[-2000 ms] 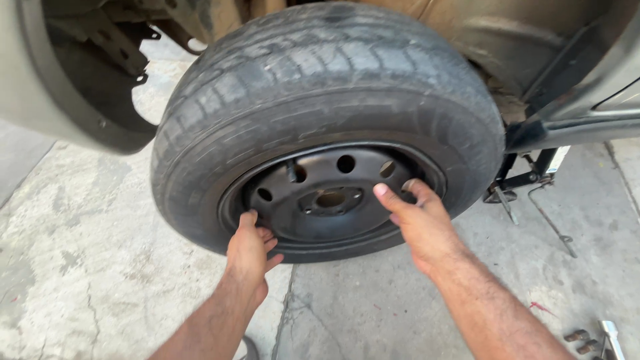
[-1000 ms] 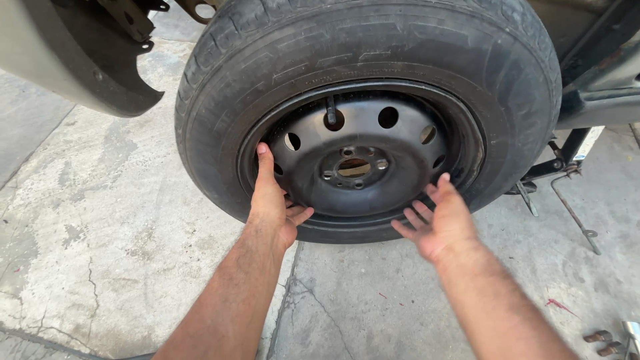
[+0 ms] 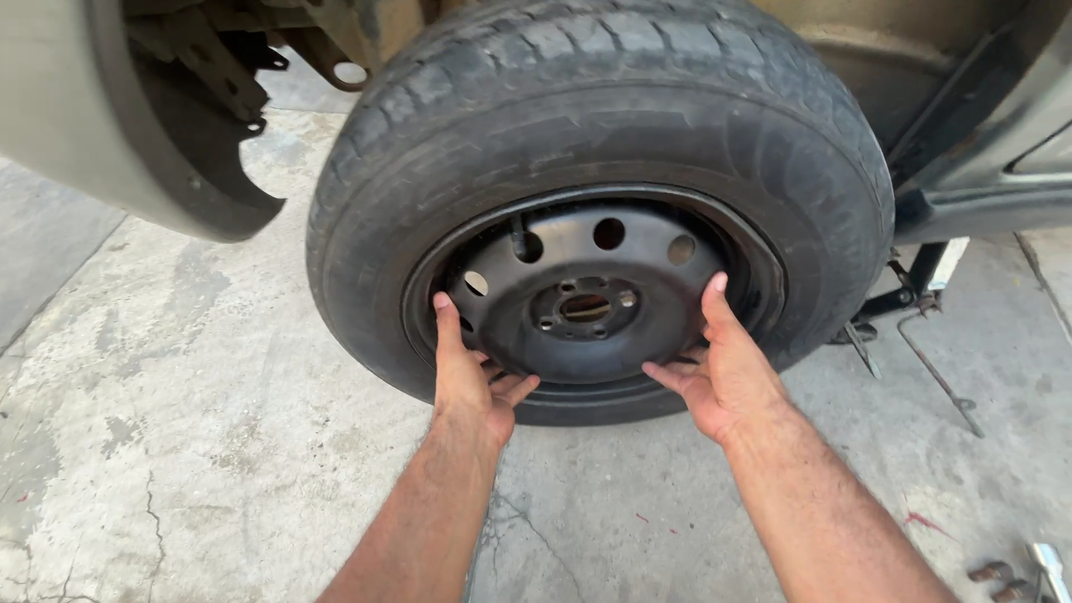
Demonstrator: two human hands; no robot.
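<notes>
A rubber tyre [image 3: 603,134] on a black steel wheel rim [image 3: 586,356] fills the middle of the view, inside the car's wheel arch. My left hand [image 3: 473,377] grips the rim's lower left edge, thumb up, with some fingertips hidden in the rim. At the lower right of the rim is my right hand [image 3: 712,368], its thumb on the steel face and its fingers curled at the lower edge. Bolt holes surround the open centre hole, and no bolts show in them. A valve stem [image 3: 517,233] stands at the rim's upper left.
The car's bumper end [image 3: 126,126] hangs at the upper left. A jack [image 3: 909,285] with a crank rod [image 3: 938,368] stands under the sill [image 3: 988,209] at the right. Several wheel bolts [image 3: 992,572] and a metal wrench [image 3: 1047,565] lie on the concrete at the lower right.
The wheel has turned between the frames, its bolt holes now at another angle. My right hand has moved from the rim's right side, two seconds ago, to its lower right.
</notes>
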